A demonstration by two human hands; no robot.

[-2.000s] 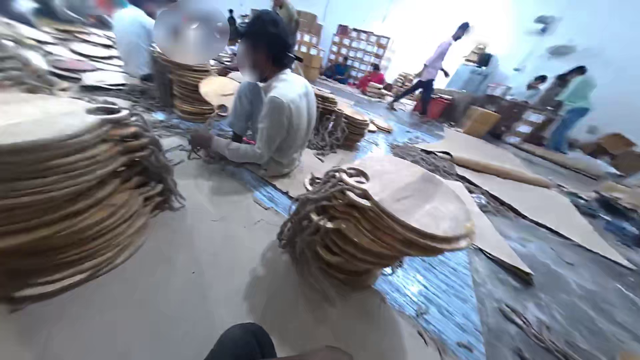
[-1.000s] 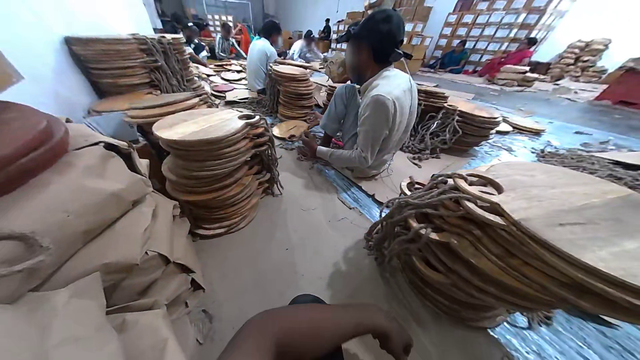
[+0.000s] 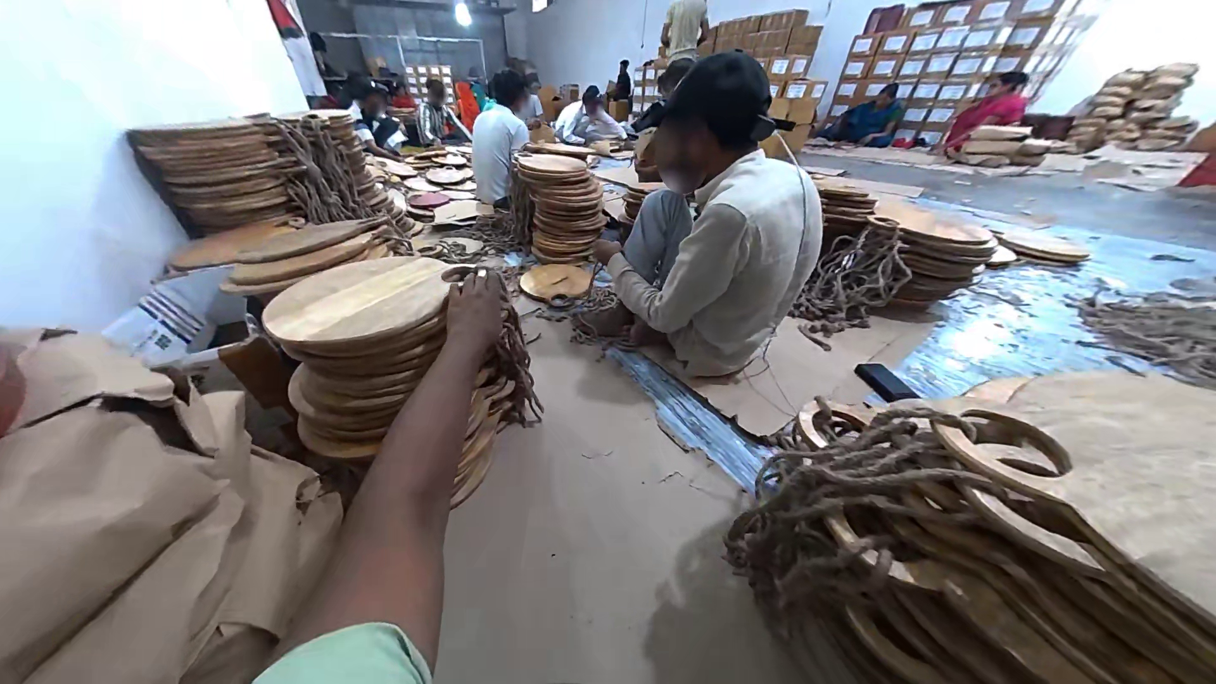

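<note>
My left hand (image 3: 475,309) reaches out from the lower left, its fingers curled over the ring handle of the top round wooden board (image 3: 356,299). That board lies on a tall stack of similar boards (image 3: 366,408), with rope loops (image 3: 518,366) hanging down the stack's right side. My right hand is not in view. At the lower right, near the camera, stands another stack of round wooden boards (image 3: 1121,475). Its ring handles face left, and a thick bunch of brown rope (image 3: 855,484) hangs from them.
A seated co-worker in a cap (image 3: 731,237) is just ahead. Crumpled brown paper (image 3: 123,532) fills the lower left. A dark flat object (image 3: 885,383) lies beyond the right stack. More board stacks (image 3: 214,176) stand along the left wall; brown sheet (image 3: 570,532) covers the floor between the near stacks.
My left arm, bent low at the bottom edge one second ago, now stretches forward to the left stack, with the hand on its top board. The view has swung left since two seconds ago.
</note>
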